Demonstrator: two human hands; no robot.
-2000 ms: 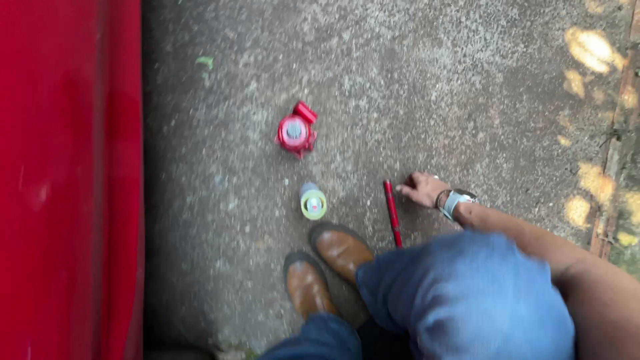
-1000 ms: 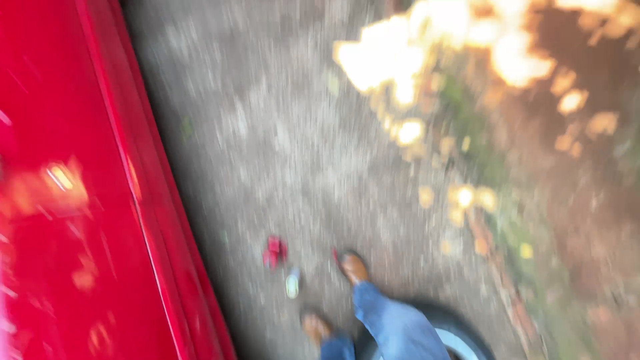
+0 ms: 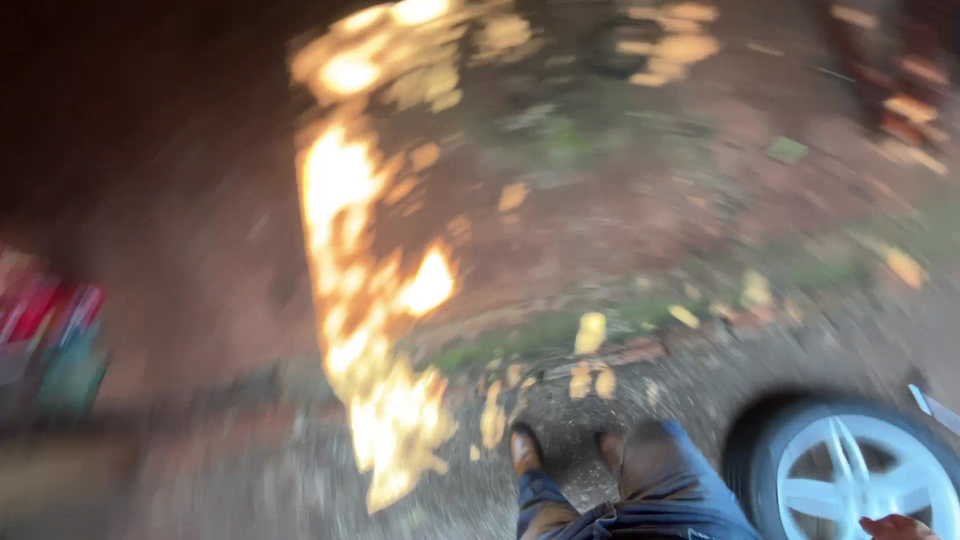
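At the bottom right edge, part of my right hand (image 3: 896, 527) shows over the silver spokes of a car wheel with a black tyre (image 3: 765, 420) that lies flat on the ground. Only its fingers are in the frame; whether they touch the wheel, I cannot tell. My left hand is out of view. My legs in blue jeans and brown shoes (image 3: 526, 450) stand on the grey concrete to the left of the wheel.
Blurred red and green objects (image 3: 56, 330) are at the left edge. Beyond the concrete runs a mossy edge (image 3: 517, 341) with reddish ground behind it. Bright sun patches fall across the left middle. A pale blue-white item (image 3: 934, 409) lies at the far right.
The view has swung far round, away from the red car body and the red items on the concrete. The wheel, partly visible one second ago, now shows more fully, with my right hand over it.
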